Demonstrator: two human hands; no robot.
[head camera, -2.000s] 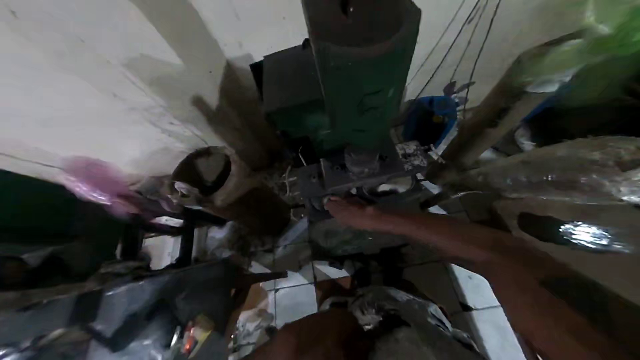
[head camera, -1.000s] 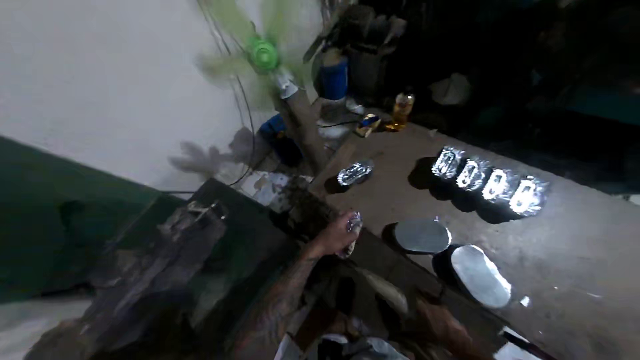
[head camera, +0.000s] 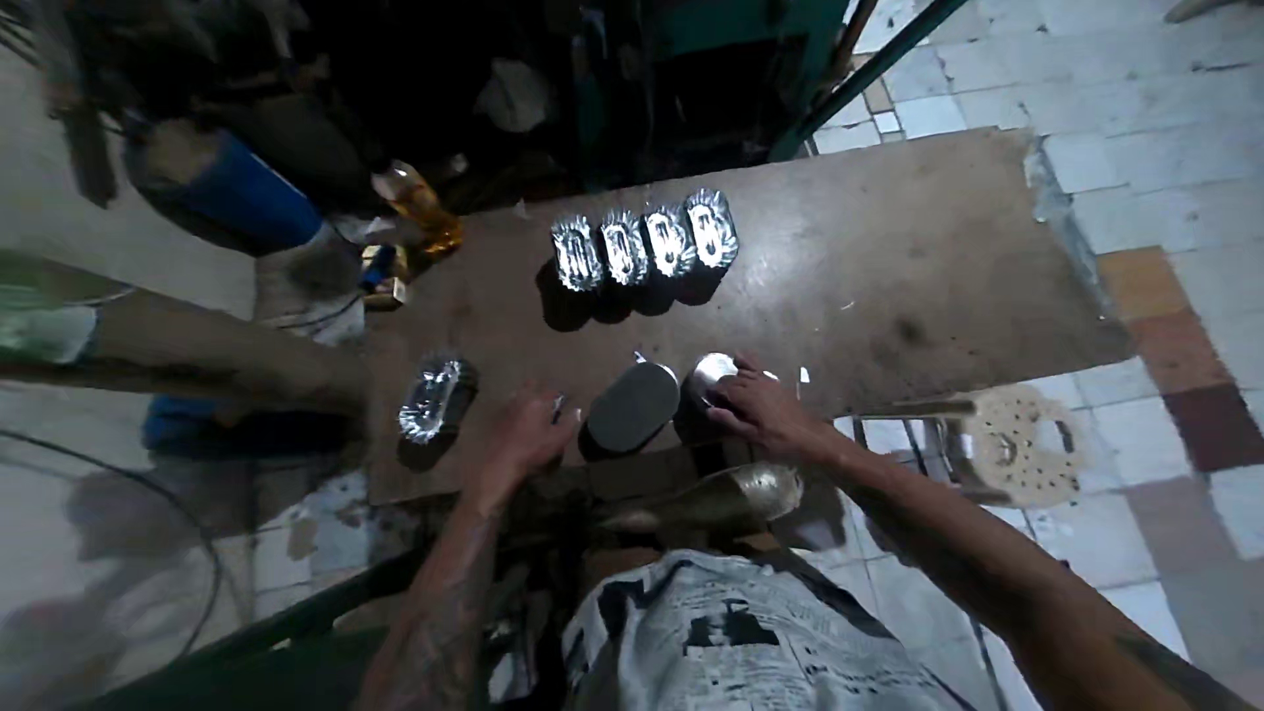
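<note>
My right hand rests its fingers on a shiny oval stack of metal or foil pieces at the worktable's near edge. Left of that stack lies a dull grey oval piece or stack. My left hand is blurred over the table beside it; a small shiny bit shows at its fingers, and its grip cannot be made out. Farther left stands a crimped foil piece or stack. Several more stacks of crimped foil pieces stand in a row toward the table's back.
The brown worktable has a bottle of amber liquid and a small yellow box at its back left corner. A blue barrel stands beyond. A perforated stool is at the right, and a green fan at the left.
The view has swung from the machine by the wall to the worktable. One second ago a hand held a shiny foil piece; now my right hand is on the shiny oval stack.
</note>
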